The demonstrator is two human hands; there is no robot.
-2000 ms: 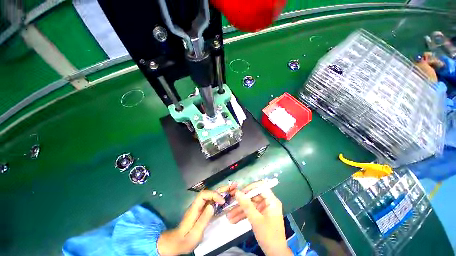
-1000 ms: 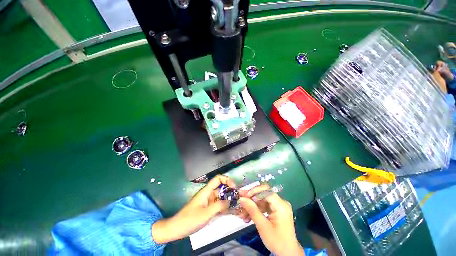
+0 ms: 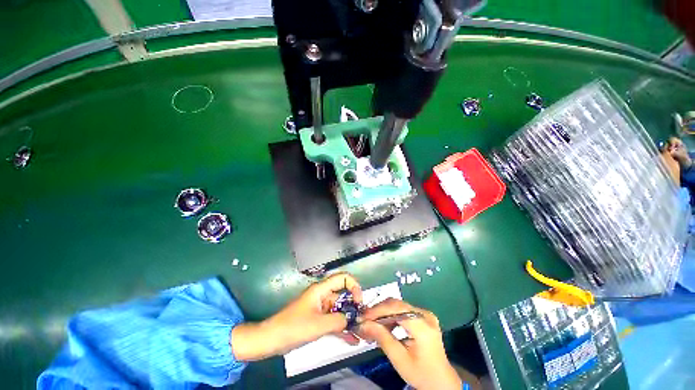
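Observation:
My left hand (image 3: 309,314) holds a small dark and silver round unit (image 3: 347,305) between thumb and fingers, above a white paper sheet (image 3: 324,352). My right hand (image 3: 408,339) is closed on a slim greyish pen-like tool (image 3: 396,317), with its fingertips at the unit's right side. The exact contact is too small to tell. Several small white pads (image 3: 415,276) lie loose on the green bench just beyond my hands. Two more round units, one here (image 3: 214,227), lie to the left.
A black upright press with a pale green plate (image 3: 373,179) stands on a black base (image 3: 305,221). Right of it are a red bin (image 3: 469,185), a black cable (image 3: 466,263), stacked clear trays (image 3: 594,183), a yellow tool (image 3: 560,286) and a grey compartment tray (image 3: 560,343). Another person's hand (image 3: 674,156) shows far right.
The view has shifted, so the press appears further right. My left hand still holds the unit. My right hand has stayed at its side, and the slim tool lies at a different angle.

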